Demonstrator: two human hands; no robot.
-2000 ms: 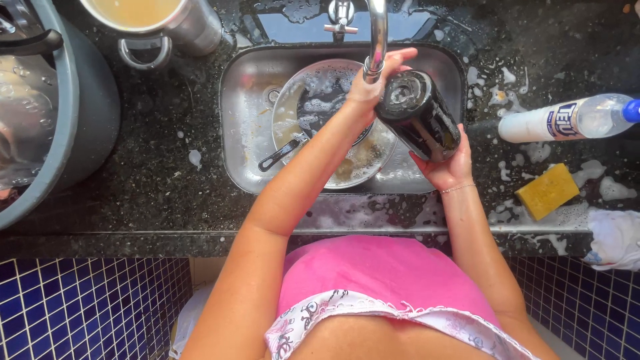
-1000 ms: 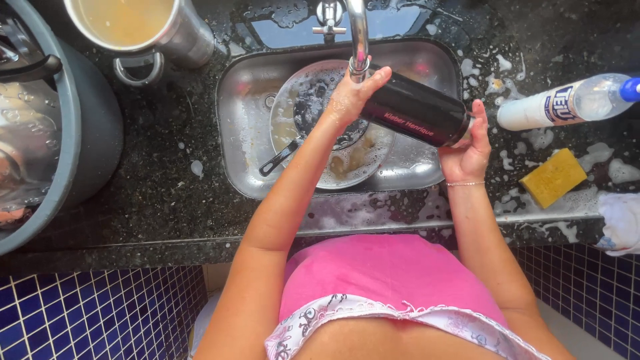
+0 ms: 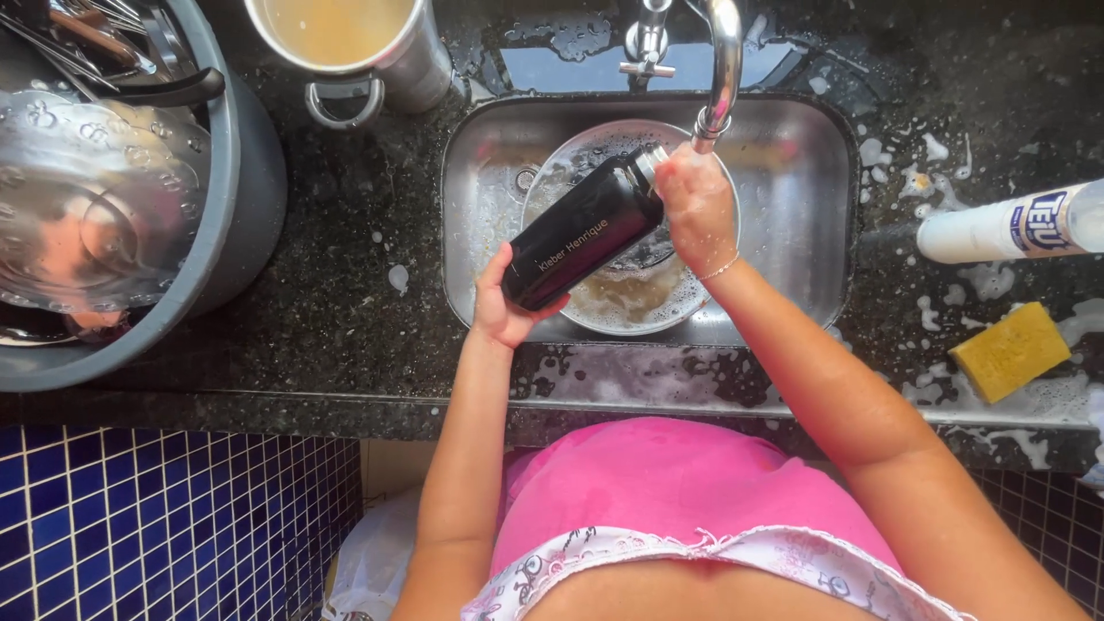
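A black insulated bottle (image 3: 586, 233) with a metal neck is tilted over the sink, its neck toward the upper right. It bears writing on its side. My left hand (image 3: 509, 302) grips its base end. Beside the neck, just under the tip of the chrome faucet (image 3: 724, 78), is my right hand (image 3: 697, 207), wet, with its fingers bent; whether it grips the neck cannot be told. Below the bottle, a round metal pan (image 3: 690, 302) with murky, sudsy water lies in the stainless steel sink (image 3: 802, 216).
A grey tub (image 3: 250, 190) of metal lids and utensils stands at left, near a metal pot (image 3: 423, 69) of cloudy yellowish liquid. On the right of the soapy granite counter (image 3: 371, 345) are a yellow sponge (image 3: 1011, 352) and a plastic bottle (image 3: 983, 226) lying on its side.
The black bottle has swung round: its base end, earlier at the right hand, is now in my left hand at lower left. My right hand has moved up to the faucet, and the left has come away from it.
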